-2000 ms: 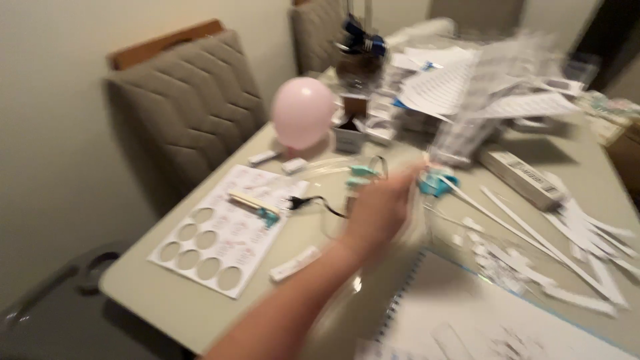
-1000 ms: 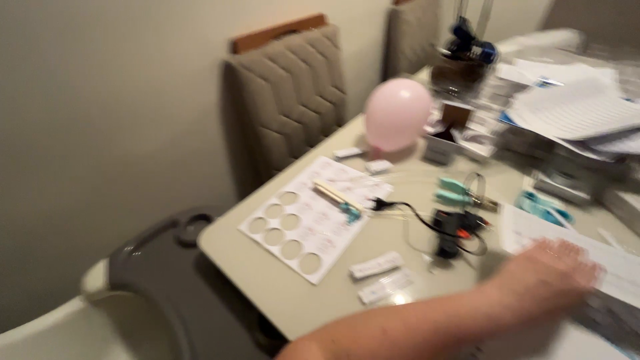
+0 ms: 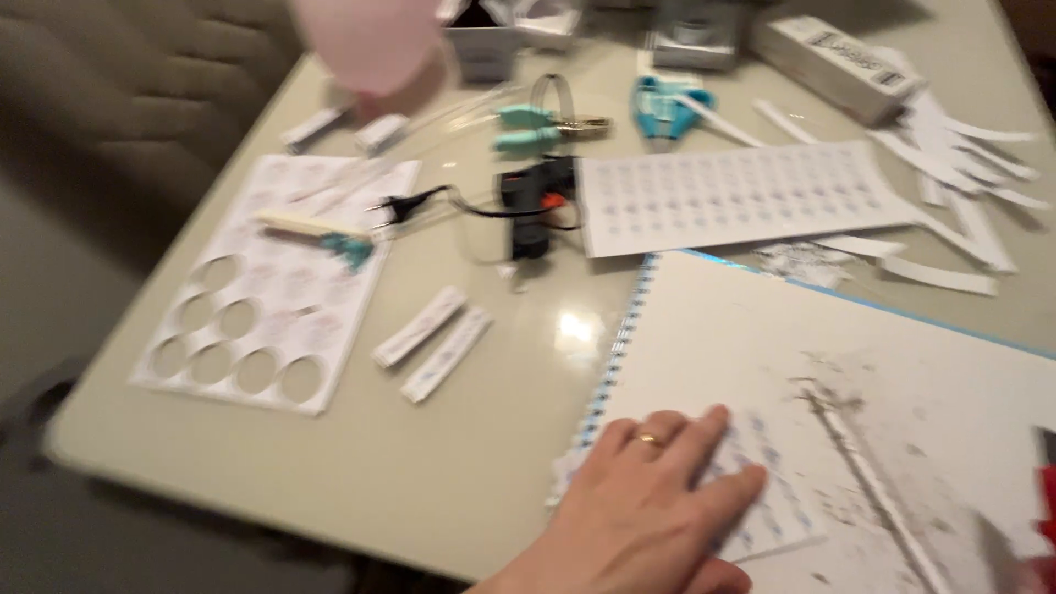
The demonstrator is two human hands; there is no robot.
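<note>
My left hand [image 3: 660,495], with a ring on one finger, rests on a small printed paper [image 3: 763,495] at the near edge of the open spiral notebook [image 3: 709,330]. A thin white stick [image 3: 874,487] lies on the page to its right, among small dark crumbs. Beyond the notebook lies a printed sheet [image 3: 734,198] with rows of small pictures. Left of that sheet is a black hot glue gun [image 3: 528,210] with its plug [image 3: 404,206]. Teal-handled scissors [image 3: 672,107] and mint-handled pliers [image 3: 544,129] lie farther back. My right hand cannot be seen.
A sheet with round holes [image 3: 285,289] lies at left, with a cream-handled tool [image 3: 305,227] on it. Two folded paper strips [image 3: 437,342] are nearby. A pink balloon [image 3: 371,41], a long box [image 3: 837,66] and cut paper strips [image 3: 949,157] stand or lie farther back. Red objects show at the right edge.
My left hand has come back from over the far part of the table onto the notebook. The printed sheet now lies beside the glue gun. The view has turned down and closer to the tabletop.
</note>
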